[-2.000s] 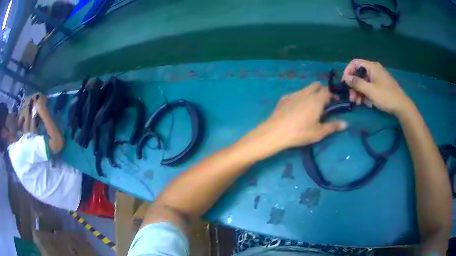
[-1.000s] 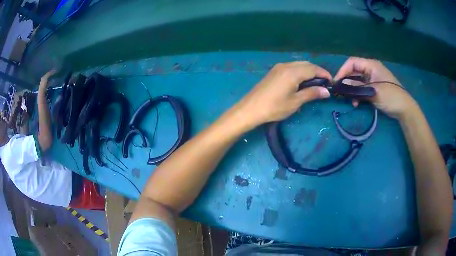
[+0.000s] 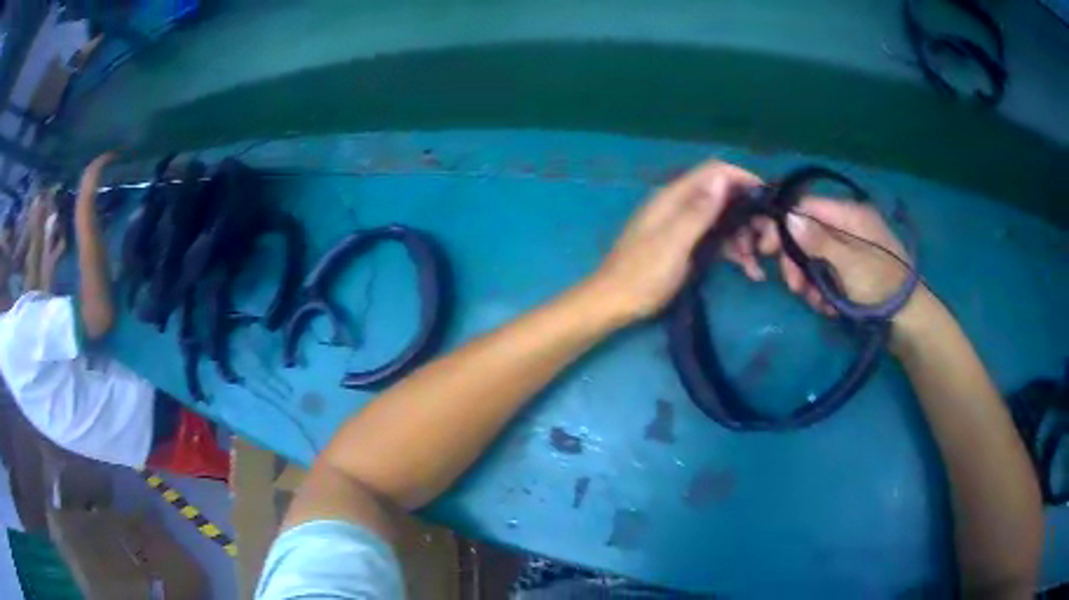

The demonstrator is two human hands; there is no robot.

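A black headband [image 3: 729,404] lies as a large arc on the blue-green bench, its upper left end in my left hand [image 3: 680,234]. My left fingers pinch it where it meets a small dark joint. My right hand [image 3: 846,252] holds a thin black yoke [image 3: 821,176] beside that joint, its fingers inside the curves. A second yoke curve [image 3: 897,293] shows at the headband's right end, over my right wrist. A thin wire runs across my right hand. The joint is mostly hidden by fingertips.
A pile of black headbands [image 3: 193,234] with loose wires lies at left, beside a single headband with a yoke [image 3: 434,293]. Loose black yokes [image 3: 1037,428] are at the right edge. A black frame [image 3: 959,53] lies on the green conveyor [image 3: 528,88]. Another person [image 3: 70,375] works at far left.
The yoke between my hands has turned from a flat, edge-on view to an open curve over my right fingers. The headband has shifted right in view. The frame on the conveyor has moved right.
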